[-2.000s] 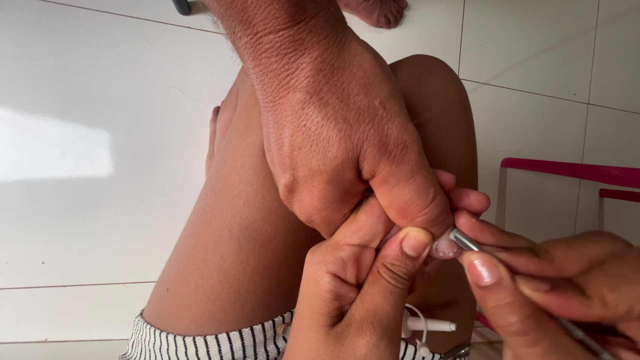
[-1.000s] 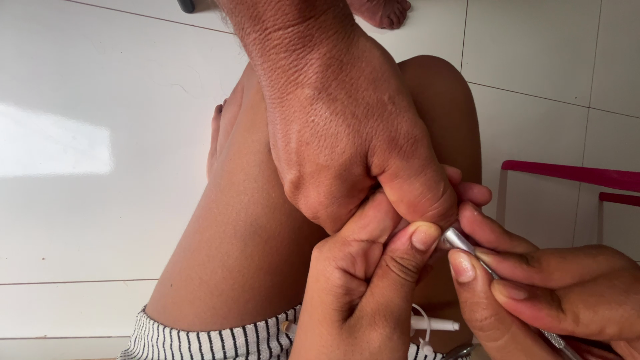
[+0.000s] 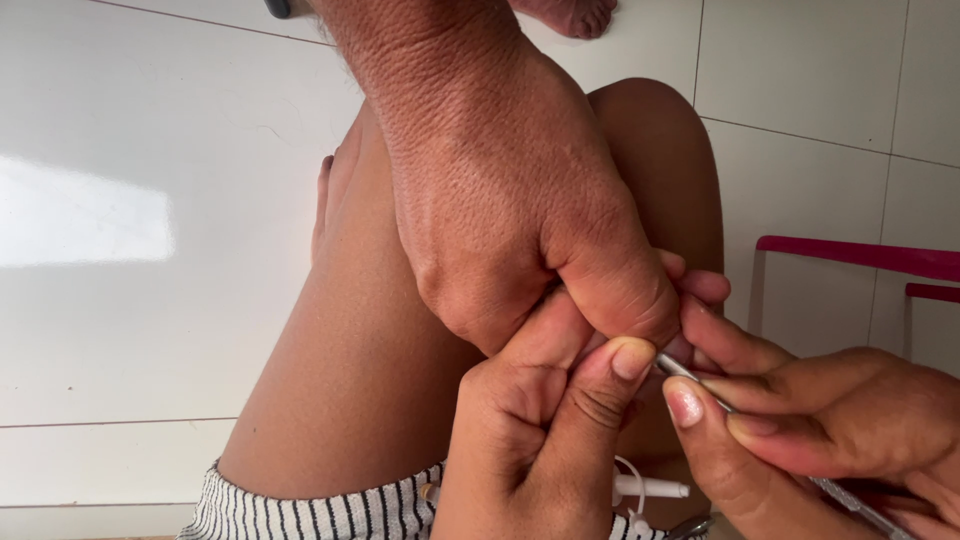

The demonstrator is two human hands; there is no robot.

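Another person's hand reaches down from the top, its thumb pointing toward the lower right. My left hand grips that hand's fingers from below, my thumb pressed beside the tip of its thumb. My right hand pinches a slim metal cuticle pusher with a knurled handle. The tool's tip is at the end of the other person's thumb, close to my left thumb. The nail there is mostly hidden by fingers and tool.
My bare thighs and striped shorts lie beneath the hands. A white capped plastic tube rests by my lap. Pink bars of furniture stand at the right over white floor tiles. Another person's foot is at the top.
The cuticle pusher has turned and shifted slightly in my right hand at the thumb tip. My left hand keeps its grip on the other person's fingers.
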